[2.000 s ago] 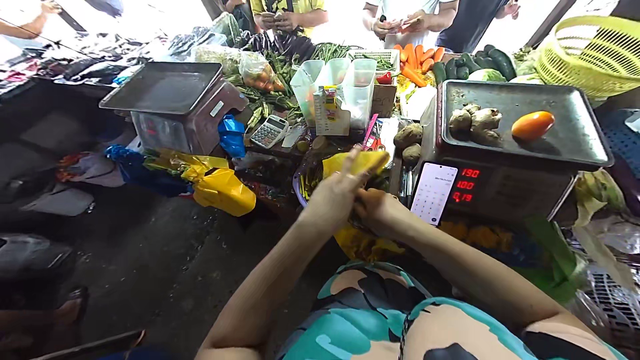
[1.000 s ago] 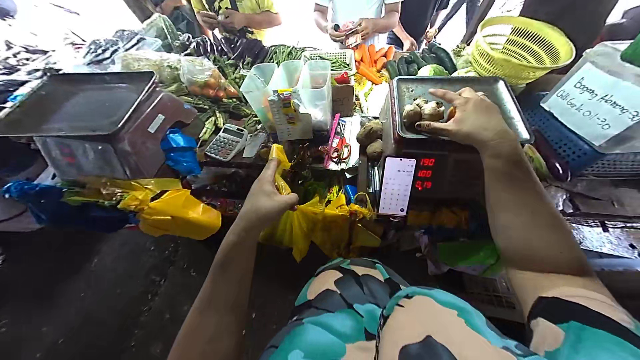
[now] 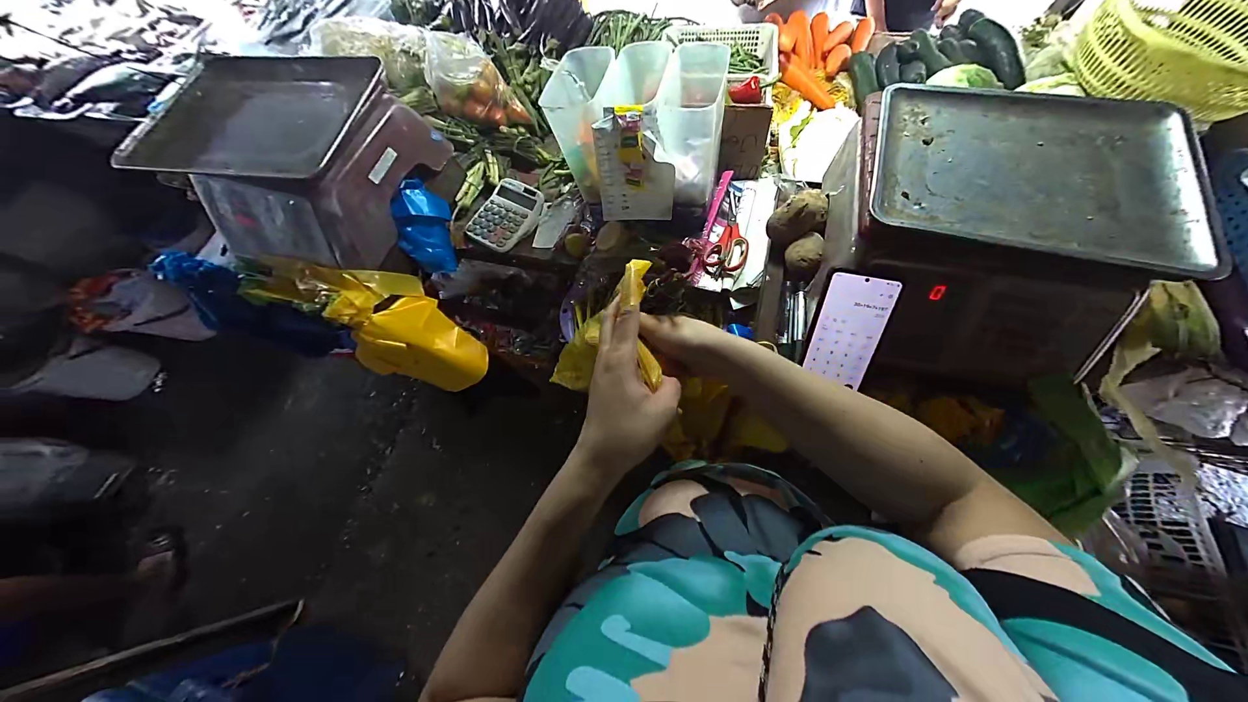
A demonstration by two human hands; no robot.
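Observation:
My left hand [image 3: 629,390] is closed on a yellow plastic bag [image 3: 582,353] in front of the stall edge. My right hand [image 3: 682,343] meets it at the bag, its fingers partly hidden behind the left; whether it grips the bag cannot be told. What the bag holds is not visible. To the right stands a digital scale with a bare metal pan [image 3: 1043,180] and a lit red zero. A smartphone [image 3: 851,330] showing a calculator leans against the scale. Red-handled scissors [image 3: 726,252] and two brown root vegetables [image 3: 799,216] lie beyond my hands.
A second scale [image 3: 263,117] stands at left, with a calculator [image 3: 506,214] beside it. Clear plastic containers [image 3: 639,122], carrots [image 3: 807,58], dark green vegetables [image 3: 941,54] and a yellow basket [image 3: 1160,58] stand behind. A tied yellow bag [image 3: 414,336] hangs at the left front.
The ginger-like roots and the orange-red vegetable seen earlier are off the right pan, and its display has dropped to zero. My right hand has moved from the pan to beside my left.

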